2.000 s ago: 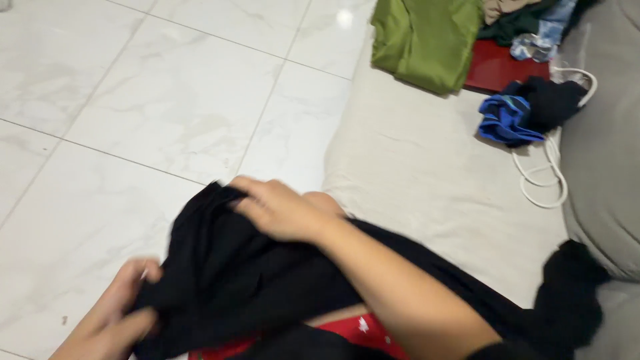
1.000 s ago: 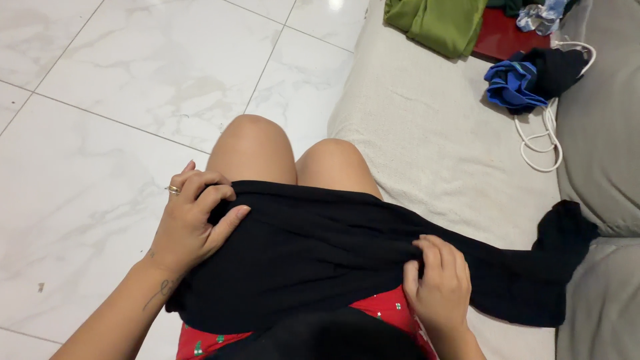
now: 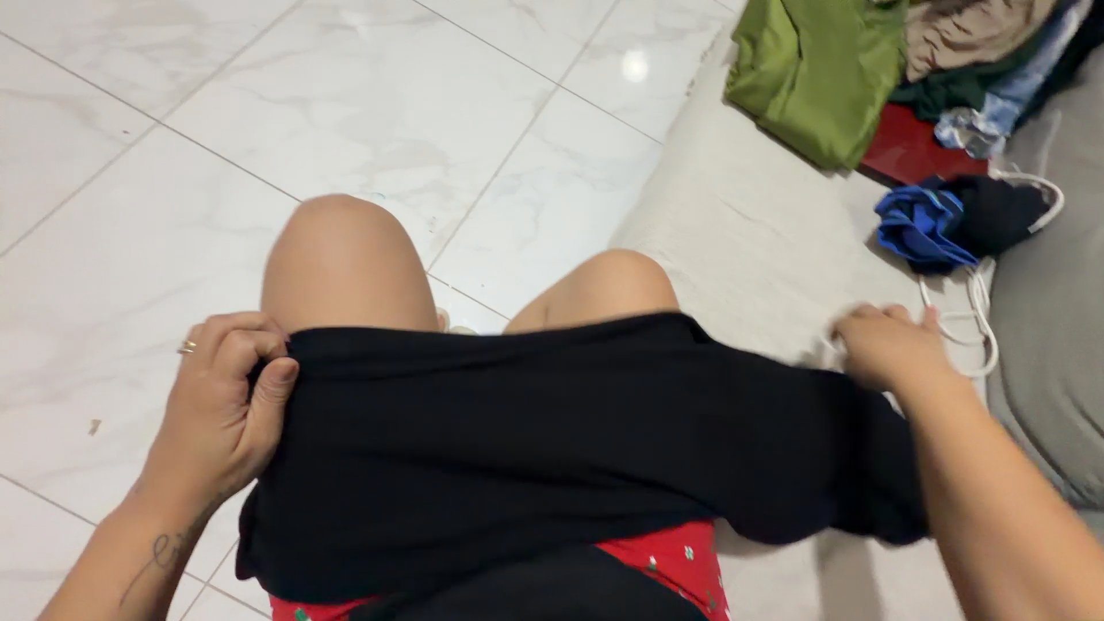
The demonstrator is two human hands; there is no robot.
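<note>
A black cloth garment lies spread across my thighs, over red patterned shorts, and its right part reaches onto the sofa seat. My left hand pinches the garment's upper left corner between thumb and fingers; a ring is on one finger. My right hand, slightly blurred, is at the upper edge of the garment's right part, above the seat. Its fingertips point up and left, and whether they grip the cloth cannot be told.
The pale sofa seat holds a green folded cloth, a dark red flat item, a blue and black bundle with white cord, and more clothes. A grey cushion stands at right. White tiles cover the floor.
My right hand has moved right from over my thigh to the garment's right part. The cloth on my lap is spread flatter and wider. My knees are farther apart.
</note>
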